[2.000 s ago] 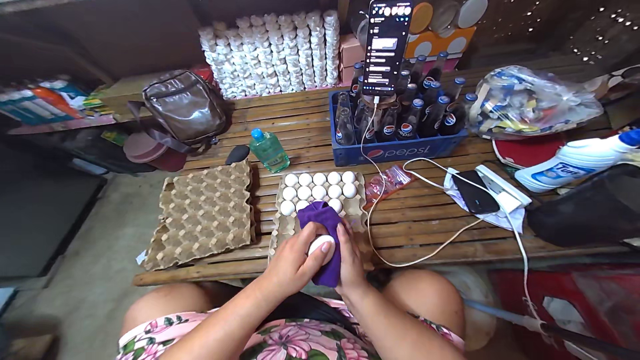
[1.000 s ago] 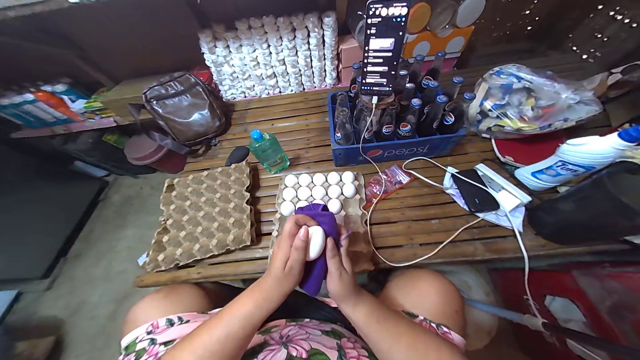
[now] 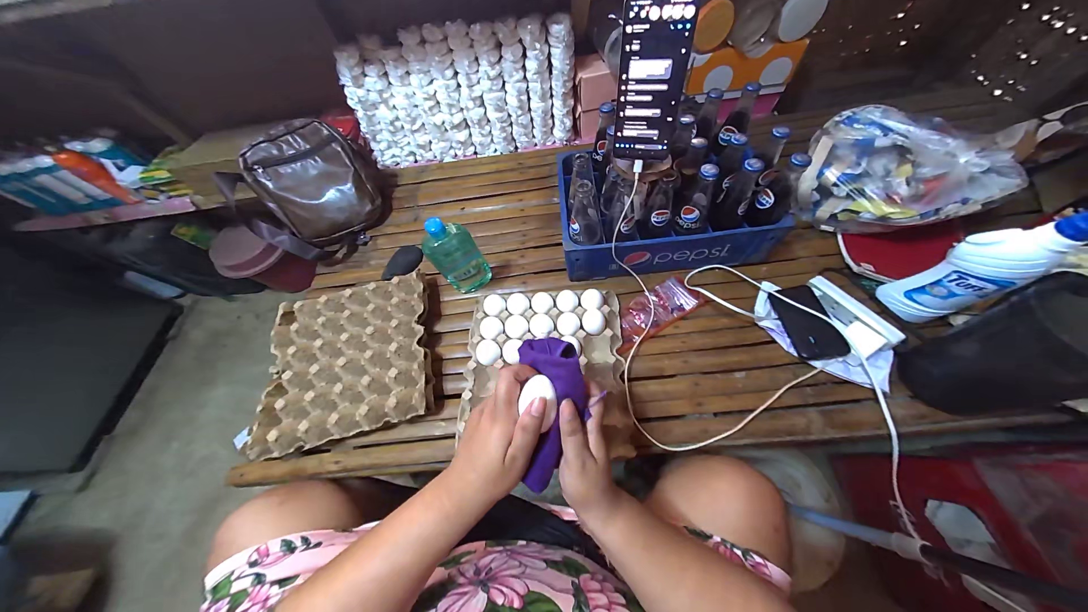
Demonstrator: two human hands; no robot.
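My left hand [image 3: 495, 432] grips a white egg [image 3: 536, 401] between thumb and fingers, above the near part of a cardboard egg tray [image 3: 614, 340]. A purple cloth [image 3: 549, 357] lies against the egg's right side and hangs down between my hands. My right hand [image 3: 586, 450] holds the cloth, its fingers pointing up. Behind the cloth, rows of white eggs [image 3: 541, 325] sit in the far part of the tray. The tray's near part is largely hidden by my hands. To the left lies an empty cardboard egg tray [image 3: 348, 365].
On the slatted bamboo table [image 3: 501, 212] stand a green bottle [image 3: 459, 257], a blue crate [image 3: 680, 255] of Pepsi bottles and a propped phone [image 3: 654, 81]. A white cable [image 3: 633, 374] loops right of the eggs, near a dark phone [image 3: 807, 323] and a white bleach-type bottle [image 3: 969, 272].
The egg has turned in my left hand and stands more upright than two seconds ago. The purple cloth has shifted around it. Both hands stay over the egg tray.
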